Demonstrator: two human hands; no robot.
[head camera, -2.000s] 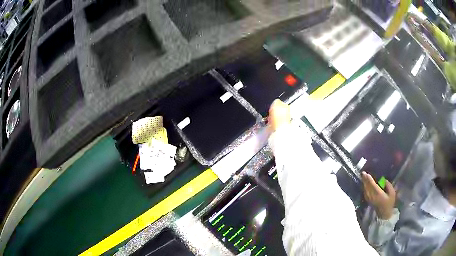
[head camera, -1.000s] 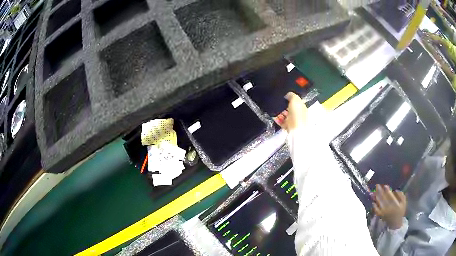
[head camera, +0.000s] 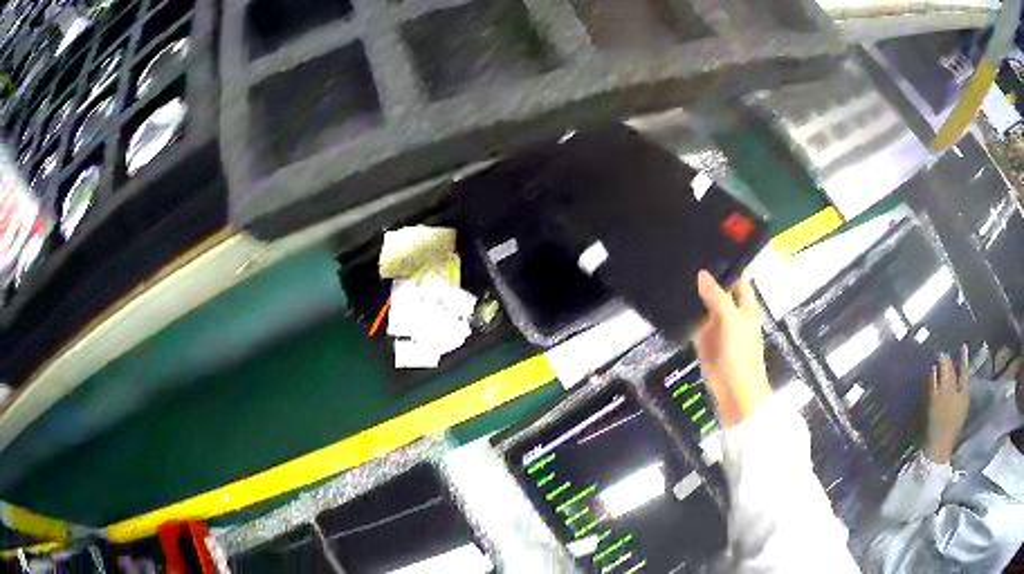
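Observation:
My right hand (head camera: 732, 342), in a white sleeve, grips the lower right edge of a dark tablet (head camera: 657, 241). The tablet is raised and tilted over the two-pocket foam tray (head camera: 539, 334). It has a red-orange square near its right corner and a white tab on its edge. It hides much of the tray and whatever is in the right pocket. The visible left pocket is dark; I cannot tell what it holds. My left hand is not in view. Nearer, a tablet with green text lines (head camera: 584, 482) lies in another tray, with a second lit one beside it.
A large grey multi-pocket foam tray (head camera: 449, 123) hangs close across the top. Paper slips (head camera: 429, 320) and a thin red stick (head camera: 380, 316) lie beyond the yellow edge (head camera: 371, 448). A red object (head camera: 185, 549) is lower left. Another person's hand (head camera: 949, 404) is over tablets at right.
The tablet under my right hand has risen from its pocket and swung over the left one. The view has shifted, bringing a red object in at lower left. The other person's hand has moved.

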